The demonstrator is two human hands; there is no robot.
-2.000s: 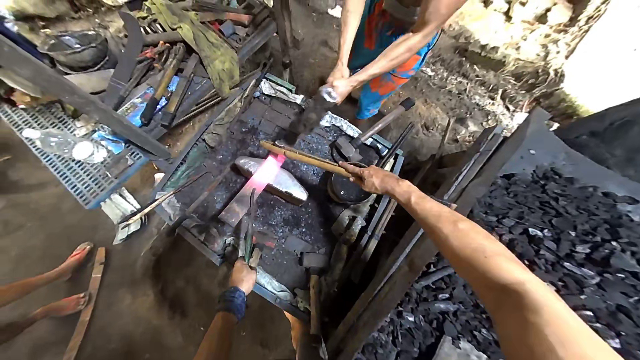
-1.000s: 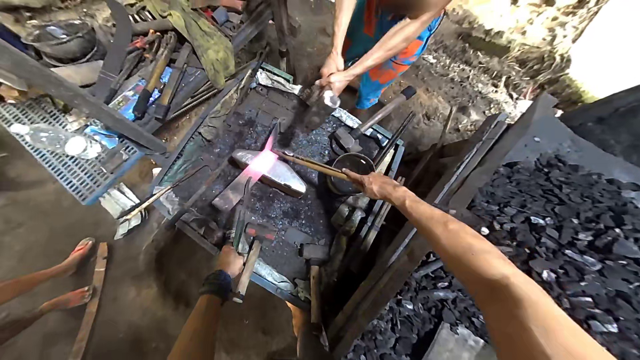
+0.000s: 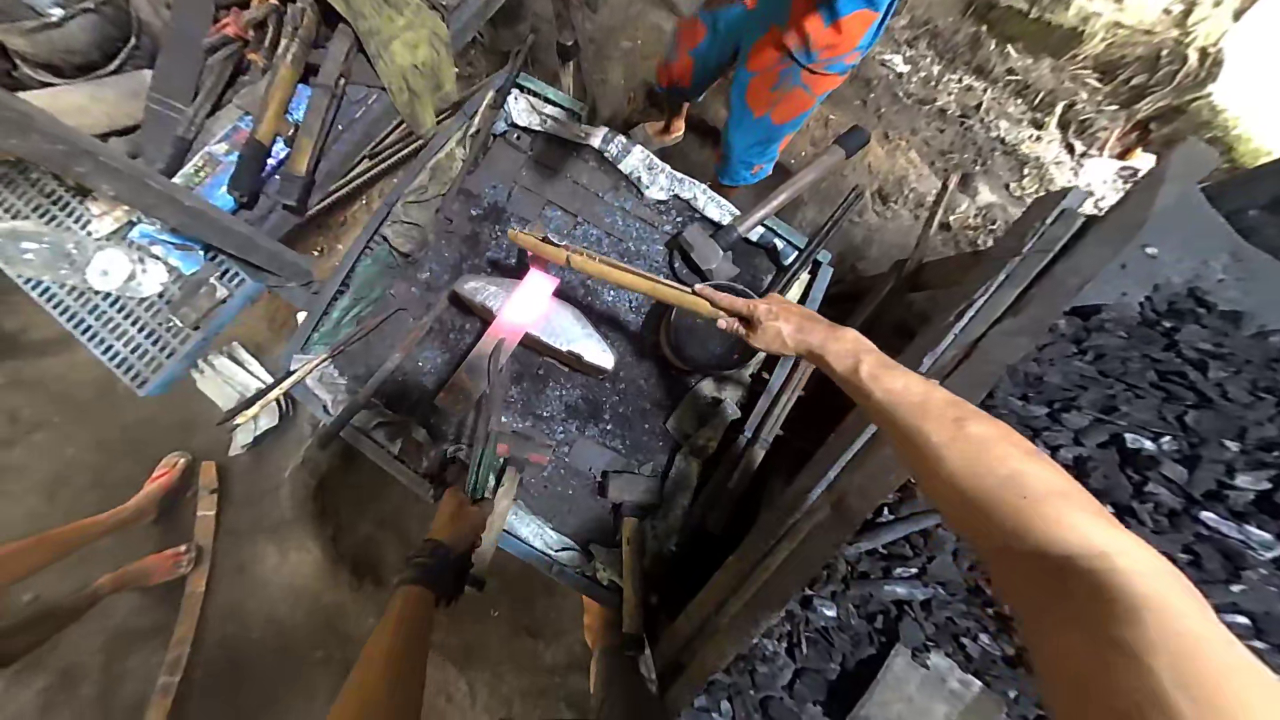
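A glowing steel bar (image 3: 525,303) lies across the bright metal anvil (image 3: 572,333) set in the workbench. My left hand (image 3: 462,520), low at the bench's near edge, grips the handles of metal tongs (image 3: 488,440), whose jaws reach the bar's darker end. In my right hand (image 3: 765,322) is a bamboo stick (image 3: 610,272); its far end is just above the bar's glowing end, and I cannot tell whether they touch. Beneath and beside my right hand stands a round black container (image 3: 700,335).
A sledgehammer (image 3: 705,250) rests at the bench's far right, a smaller hammer (image 3: 632,488) at its near edge. A person in patterned shorts (image 3: 785,75) stands beyond. Charcoal (image 3: 1170,400) is heaped right, tools (image 3: 270,120) far left. Another person's feet (image 3: 165,565) are at left.
The person opposite had both hands together over the bench's far side; those hands are out of view now. The bamboo stick's tip has swung away from the bar, toward the bench's far side.
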